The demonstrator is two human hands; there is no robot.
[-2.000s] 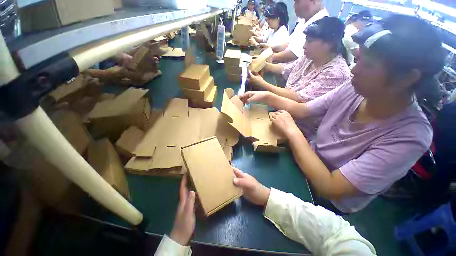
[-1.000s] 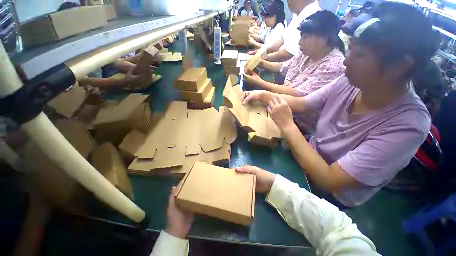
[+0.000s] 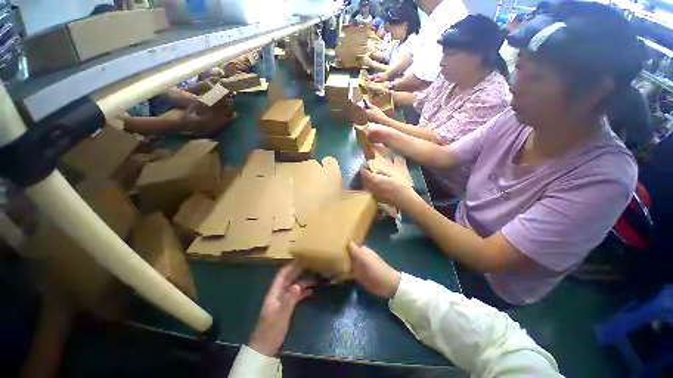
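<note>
A closed brown mailer box (image 3: 336, 230), slightly blurred, is held above the dark green table, tilted, over the near right edge of the flat box blanks (image 3: 247, 203). My right hand (image 3: 373, 270) grips its near right side, thumb on the side face. My left hand (image 3: 280, 304) is below the box's near left corner with its fingers apart; whether its fingertips touch the box cannot be told.
A cream rack pipe (image 3: 122, 247) slants down at the left, with a black pipe joint (image 3: 55, 140). Loose boxes (image 3: 177, 173) lie behind it. Stacked finished boxes (image 3: 284, 125) stand beyond the blanks. A person in a purple shirt (image 3: 546, 184) works at the right, arms over the table.
The box has moved up and away from me and turned. My left hand has come off its left side and sits lower. The neighbour's hands have lifted their cardboard.
</note>
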